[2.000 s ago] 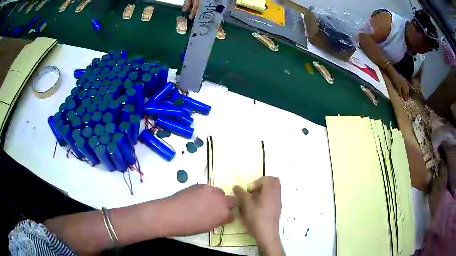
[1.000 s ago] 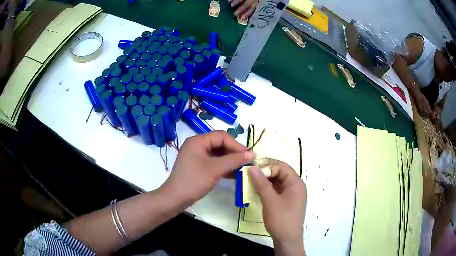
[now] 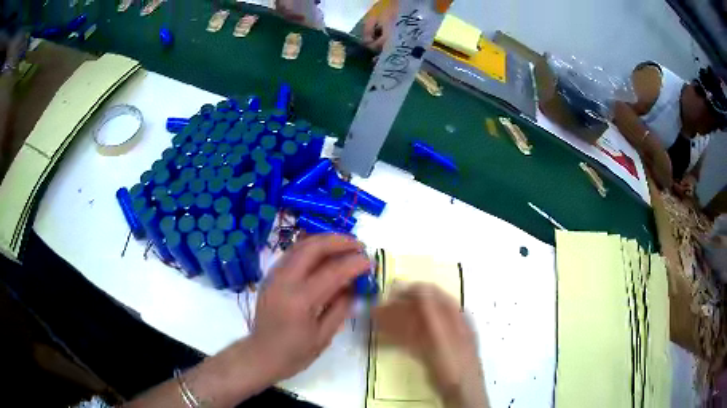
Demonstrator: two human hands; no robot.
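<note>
My left hand is shut on a blue battery cell, mostly hidden by the fingers, above the left edge of the adhesive sheet. My right hand is blurred, close to the cell's right side; whether it holds anything cannot be told. The pale yellow adhesive sheet with dark edge lines lies flat under the hands. A cluster of upright blue cells with dark green ends stands to the left. Loose blue cells lie at its right side, with thin red wires near them.
A grey metal upright with black writing stands beyond the cells. Spare adhesive sheets lie at right, others at left. A tape roll lies upper left. The green belt carries tan assemblies and a blue cell. A person sits at upper right.
The view has shifted. My hands have moved slightly apart at the cell, and the yellow piece seen on it is now hidden. A blue cell now shows on the belt right of the upright.
</note>
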